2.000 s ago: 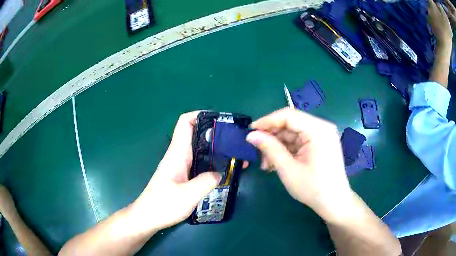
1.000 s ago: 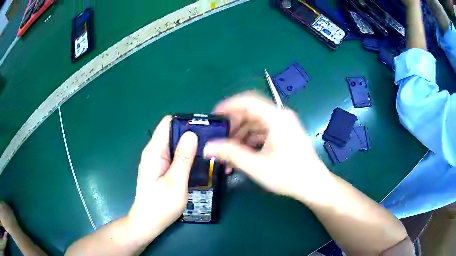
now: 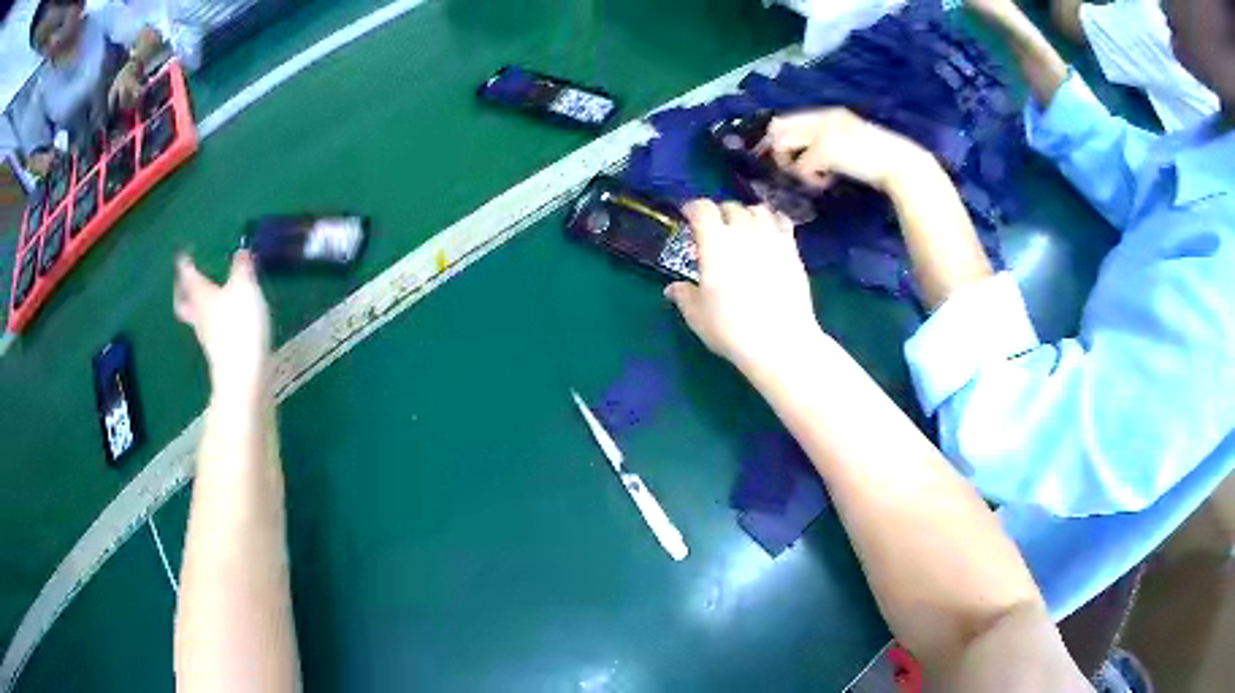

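Observation:
My left hand [image 3: 230, 318] is stretched out over the green belt, fingers apart and holding nothing. A phone body [image 3: 309, 241] lies on the belt just beyond its fingertips, with a dark blue upper half. My right hand [image 3: 745, 278] grips the lower end of another phone body [image 3: 626, 228] beside the pile of cover plates [image 3: 894, 122]. That phone is open, with the round part and the yellow flex cable showing. Its lower end is partly hidden by my fingers.
White pointed tweezers [image 3: 634, 485] and loose cover plates [image 3: 777, 490] lie on the green surface [image 3: 434, 501]. Phones lie on the belt at left [image 3: 117, 401] and top [image 3: 549, 98]. The curved rail [image 3: 373, 301] crosses the view. A co-worker's hand [image 3: 840, 146] reaches over the pile. A red tray [image 3: 102, 196] is upper left.
The phone that was between my hands is no longer there. My left hand has moved out over the belt, and my right hand has moved to a phone at the pile. The view has shifted.

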